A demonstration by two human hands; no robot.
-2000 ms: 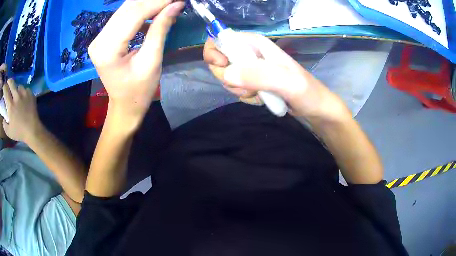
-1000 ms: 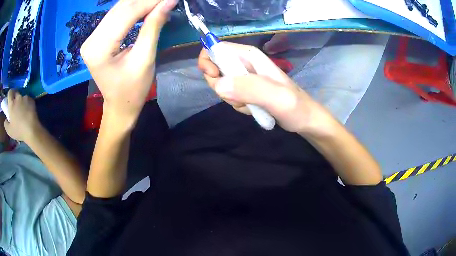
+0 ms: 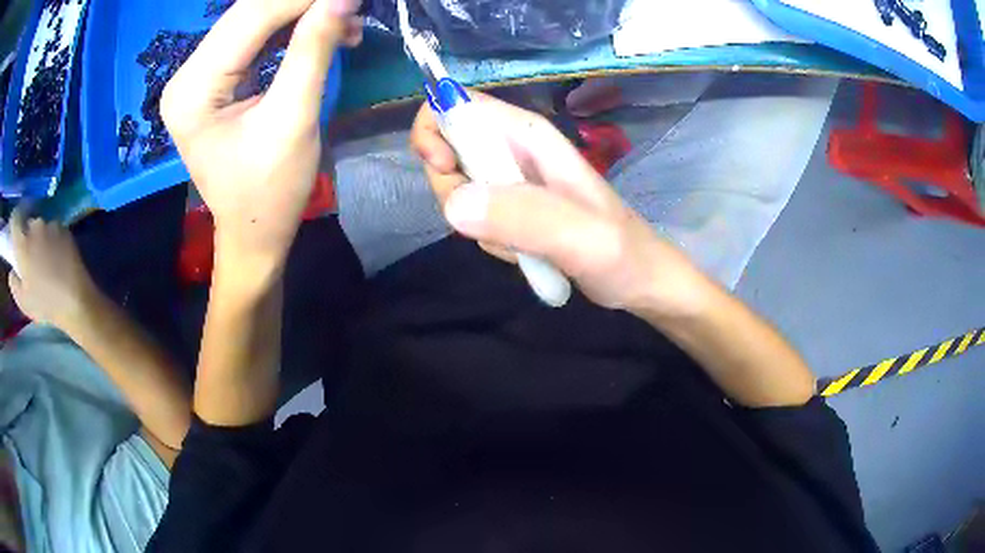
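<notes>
My right hand (image 3: 529,194) is closed around the white handles of the nippers (image 3: 486,151), whose blue collars and silver jaws point up and left over the bench edge. My left hand (image 3: 254,140) is raised to the left of the jaws, with thumb and fingertips together at the top edge of the picture. The fingertips are cut off and blurred, so I cannot tell whether they pinch a part. The blue tray (image 3: 103,130) with loose black parts (image 3: 162,65) lies behind my left hand.
A clear bag of dark parts (image 3: 518,22) and a white sheet (image 3: 691,27) lie on the green bench. Lined blue trays stand at far left (image 3: 43,97) and upper right (image 3: 864,59). A neighbour's hand (image 3: 49,270) is at left. Red stools (image 3: 902,162) and striped tape (image 3: 902,362) show.
My left hand has moved a little left and away from the nippers' jaws. My right hand and the nippers have moved slightly left and down, and the handle end sits lower.
</notes>
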